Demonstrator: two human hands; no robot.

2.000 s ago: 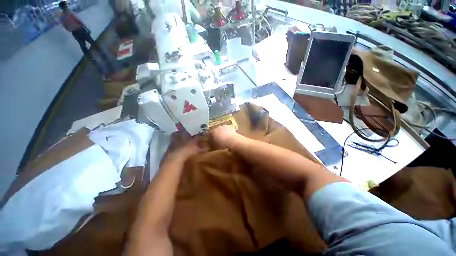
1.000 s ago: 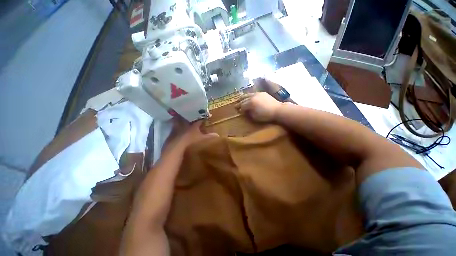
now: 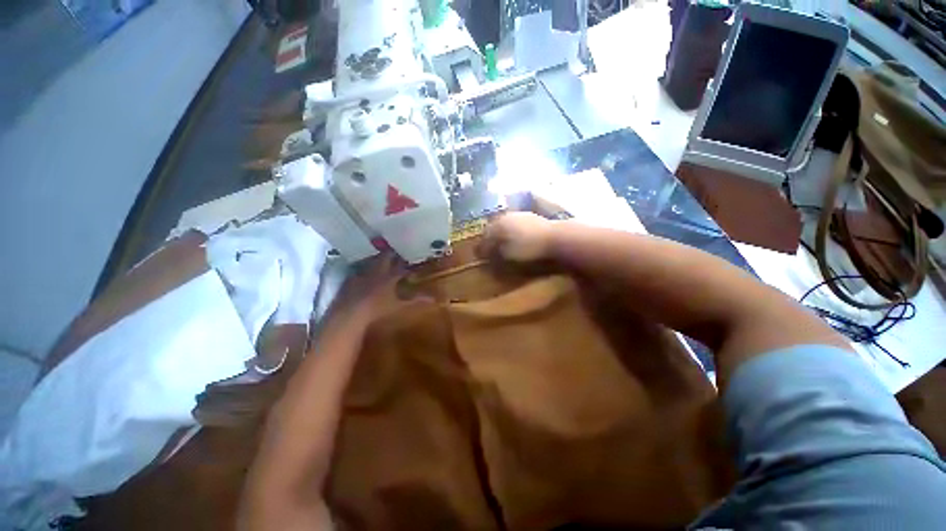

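Observation:
A brown garment panel (image 3: 519,363) with a dark seam down it lies over the front of the machine bed, its far edge under the white sewing machine head (image 3: 389,182). A yellow-gold clamp frame (image 3: 469,230) shows beside the head. My right hand (image 3: 522,239) rests on the cloth just right of the frame, fingers curled at a fold. My left hand (image 3: 386,285) lies on the cloth left of and below the head, blurred and partly dark. A narrow slit or fold (image 3: 451,272) runs between the hands. Whether either hand pinches the cloth is hidden.
Brown pieces with white cloth (image 3: 156,363) are heaped at the left. A grey-screened control panel (image 3: 768,88) stands at the right, beside a tan handbag (image 3: 897,130). Dark cord (image 3: 866,316) lies on the white table. A dark bed plate (image 3: 648,187) is behind my right forearm.
Over the last two seconds, my right hand has moved right, away from my left, uncovering the slit or fold. The camera view has also shifted. In the last second the hands have moved little.

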